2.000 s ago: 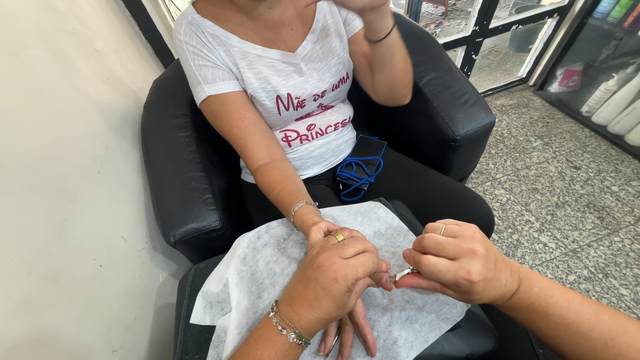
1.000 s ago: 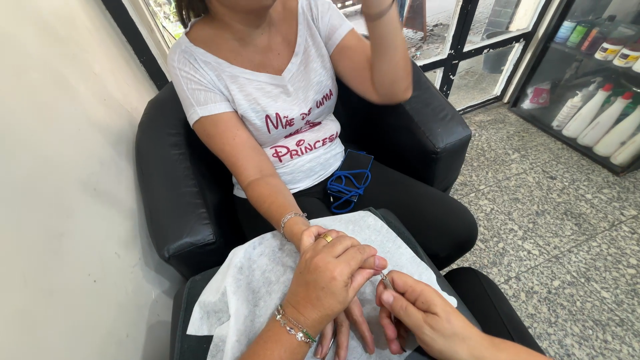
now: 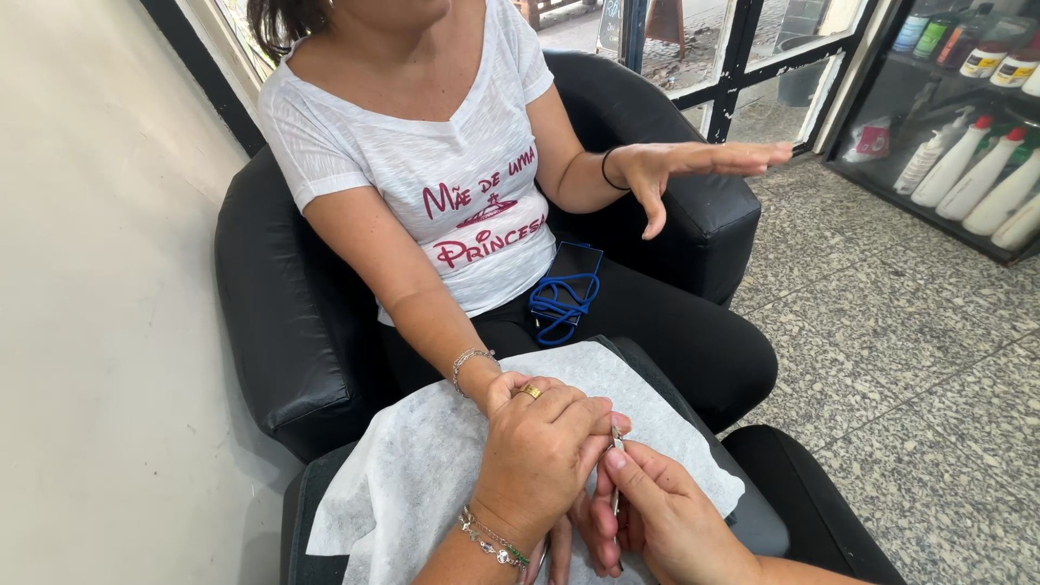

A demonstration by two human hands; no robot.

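My left hand (image 3: 536, 447), with a gold ring and bracelets at the wrist, is closed around the hand of a seated person (image 3: 422, 162) and holds one finger out. Between the fingers of my right hand (image 3: 658, 504) are metal cuticle nippers (image 3: 617, 463), their tip at the nail of that finger. More fingers (image 3: 561, 552) show below my hands; a metal piece lies beside them, partly hidden. Under the hands a white disposable cloth (image 3: 422, 463) covers a dark cushioned support.
The person sits in a black armchair (image 3: 284, 341), a phone with a blue cord (image 3: 565, 292) on the lap. The person's other hand (image 3: 699, 162) is raised over the armrest. A pale wall (image 3: 106, 325) stands at left; a glass cabinet with bottles (image 3: 951, 162) is at right.
The seated person's raised arm has come down and now reaches out over the armrest. My right hand has turned, with the nippers now more upright at the finger. My left hand keeps its hold.
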